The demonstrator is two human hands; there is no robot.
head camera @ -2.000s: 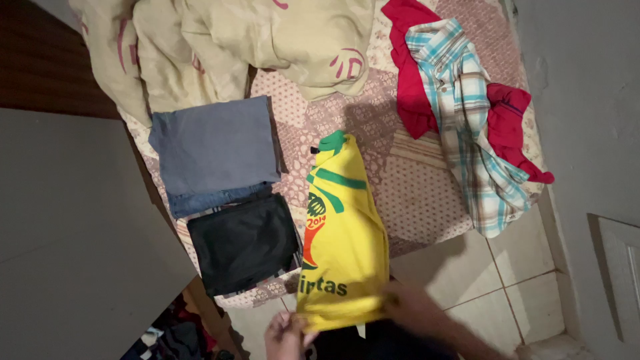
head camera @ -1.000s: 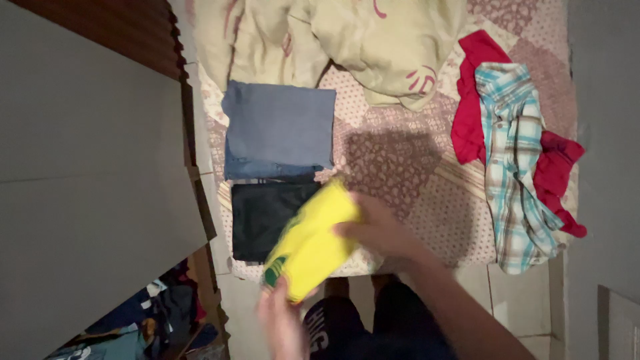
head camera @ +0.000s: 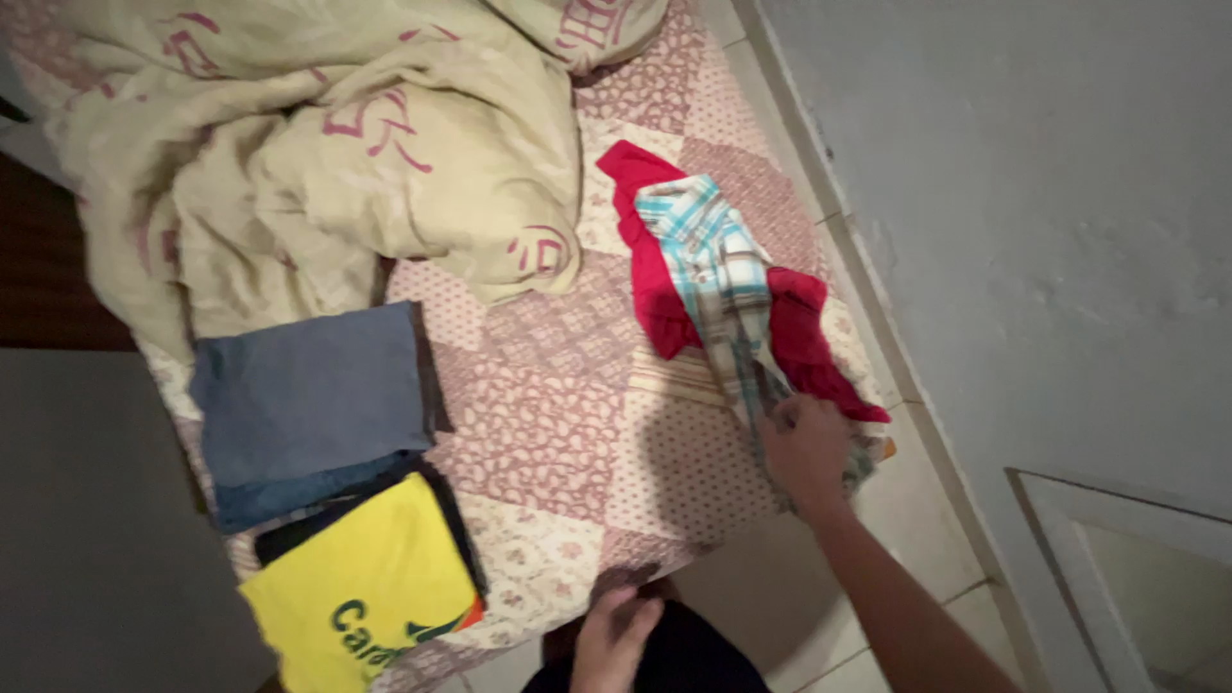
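Observation:
My right hand (head camera: 808, 448) is closed on the lower part of a plaid button-up shirt (head camera: 717, 260) in white, blue and brown. That shirt lies over a red garment (head camera: 659, 308) at the bed's right side. My left hand (head camera: 616, 640) is low in the centre, near the bed's front edge, with its fingers slightly curled and nothing visible in it. On the left, a folded yellow printed shirt (head camera: 375, 577) rests on a folded black garment (head camera: 289, 539). Just above them are folded grey-blue clothes (head camera: 313, 395) with denim beneath.
A crumpled cream blanket (head camera: 356, 183) with pink markings covers the upper left of the bed, over a patchwork bedspread (head camera: 539, 433). Beyond the right edge lie floor tiles (head camera: 924, 491) and a grey wall (head camera: 1020, 221). A dark grey surface (head camera: 96, 500) stands at the left.
The yellow shirt, held in my hands before, now lies folded on the black garment, out of my grasp. My right hand has moved right and taken hold of the plaid shirt.

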